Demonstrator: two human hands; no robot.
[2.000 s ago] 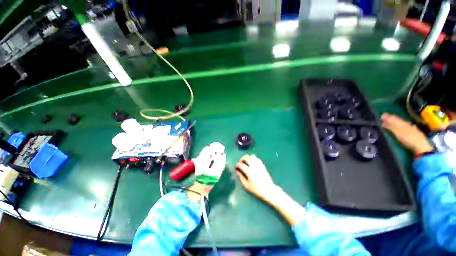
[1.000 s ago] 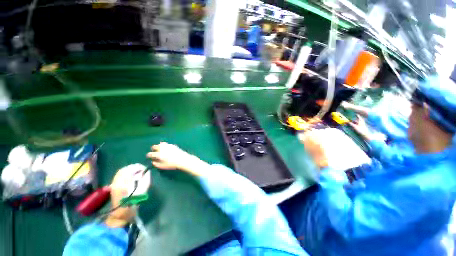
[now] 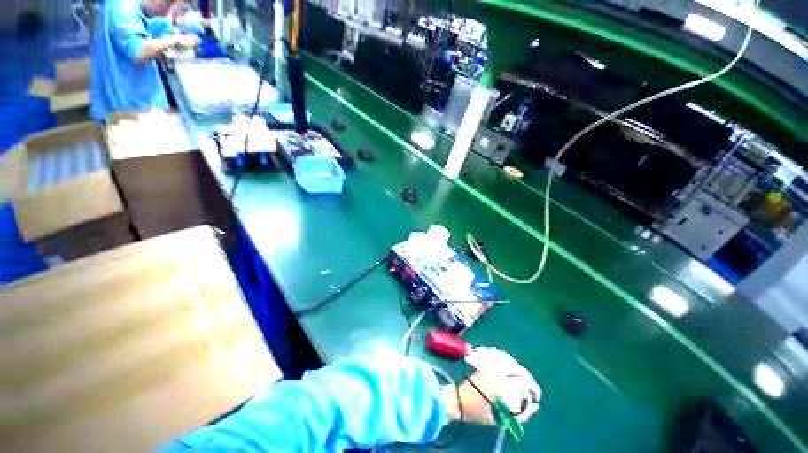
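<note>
My left hand point(image 3: 501, 387) is at the lower middle, its fingers closed around the dispensing syringe, whose green fitting point(image 3: 508, 419) shows below the palm with a pale hose. The red bottle point(image 3: 447, 343) sticks out on the hand's left side, its narrow end at the hand. The hand is somewhat blurred and the syringe barrel is mostly hidden. My right hand is not in view. A black round part point(image 3: 574, 324) lies on the green bench point(image 3: 540, 305) beyond and to the right of my left hand.
The controller point(image 3: 432, 305) with white caps on top stands left of my hand; a yellowish hose point(image 3: 547, 212) loops behind it. More black parts point(image 3: 408, 195) lie along the bench. A blue bin point(image 3: 319, 175) is farther left. A large carton point(image 3: 133, 327) fills the lower left. A person point(image 3: 128, 62) stands upper left.
The view has swung left, bringing the cartons and blue bin in and leaving the neighbour on the right out. My right hand has gone out of view. My left hand still holds the syringe and red bottle.
</note>
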